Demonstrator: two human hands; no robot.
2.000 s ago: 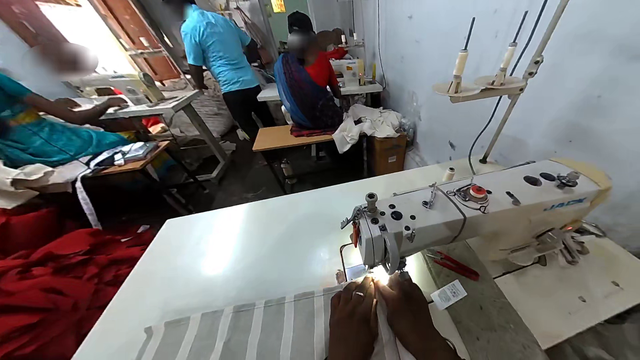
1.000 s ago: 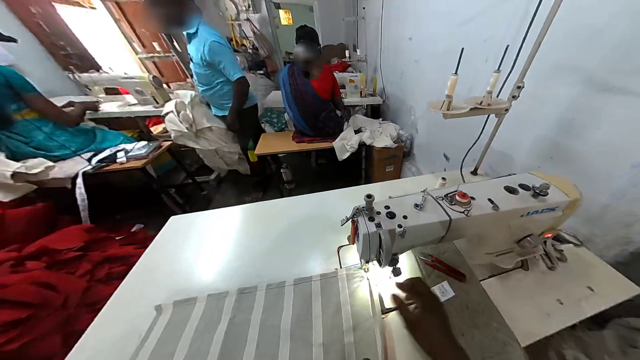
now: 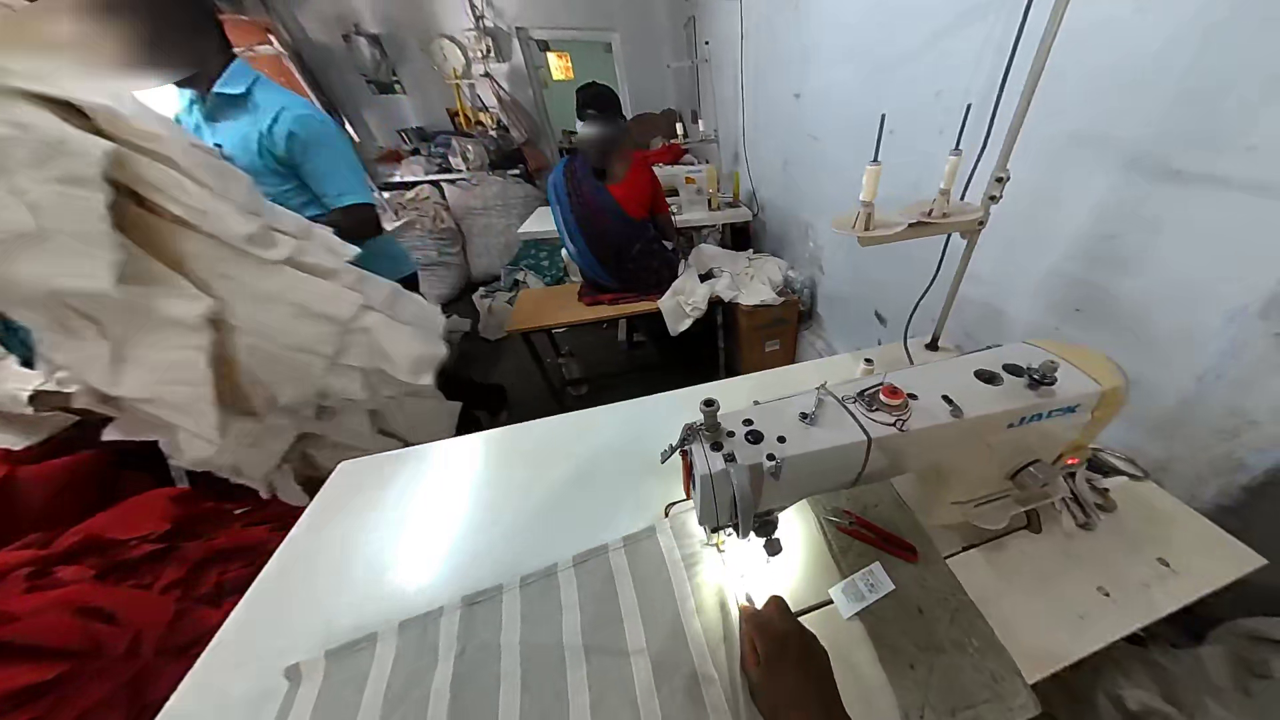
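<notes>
A white Jack sewing machine [image 3: 800, 445] stands on a white table, its lamp lighting the needle area. Grey fabric with white stripes [image 3: 540, 620] lies flat to the left of the needle, its right edge running beneath the machine head. My right hand [image 3: 790, 660] is at that edge, just in front of the needle area, fingers bent and fingertips down on the fabric; whether they pinch it is hard to tell. My left hand is out of the frame. A small white printed label [image 3: 861, 590] lies right of my right hand, and red-handled snips [image 3: 875, 535] rest behind it.
A person in a blue shirt [image 3: 290, 150] stands at left beside a large bundle of cream cloth [image 3: 200, 300] near the table's corner. Red cloth [image 3: 130, 570] is heaped at lower left. Another person sits [image 3: 620, 210] farther back. A thread stand [image 3: 965, 225] rises behind the machine.
Both hands were at the needle two seconds ago; the left has since gone out of view. The right hand has come back to the fabric's edge. The cream bundle has come closer at left.
</notes>
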